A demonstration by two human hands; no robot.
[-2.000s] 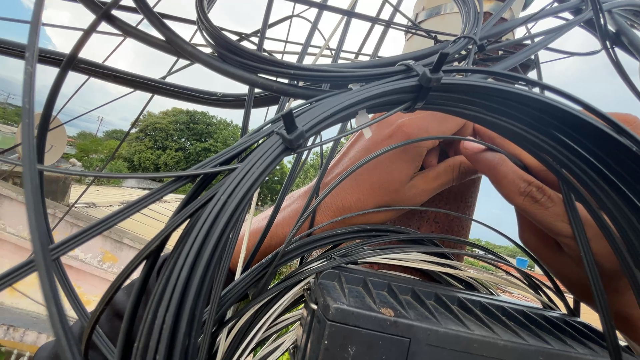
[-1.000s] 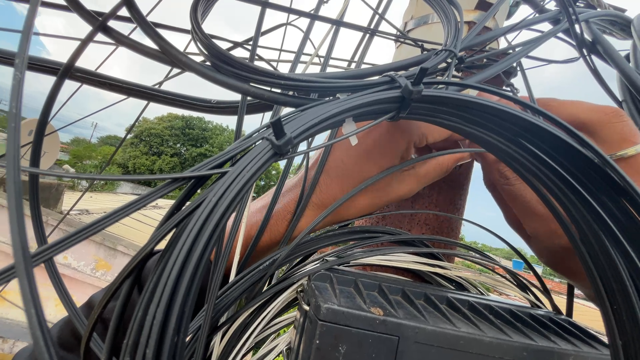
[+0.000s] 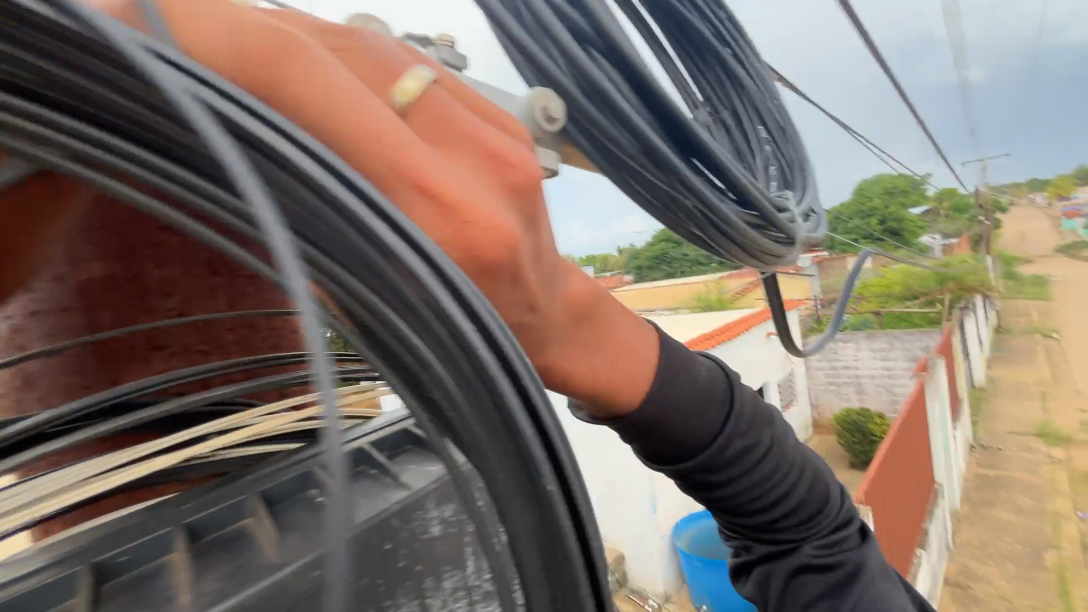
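My right hand [image 3: 442, 178], with a ring on one finger and a black sleeve [image 3: 748, 459] at the wrist, reaches in from the lower right. It lies behind the upper curve of a thick coil of black cables [image 3: 425, 297]. Its fingertips are out of sight, so what they hold cannot be told. My left hand is not seen; a blurred brown patch at the left edge, behind the cables, may be part of that arm. Below the coil is a black ribbed plastic enclosure [image 3: 408, 501], with black and off-white cables [image 3: 195, 433] looping above it.
A rust-brown pole [image 3: 170, 280] stands behind the coil. Metal bolted hardware [image 3: 544, 110] sits beside my right hand, close to a second hanging cable bundle [image 3: 680, 127]. Far below are a blue barrel [image 3: 710, 561], a red wall [image 3: 909, 459] and a dirt street [image 3: 1028, 365].
The view has swung right and closer in. My two hands were together behind the cable coil; now only my right hand shows clearly, with its black sleeve.
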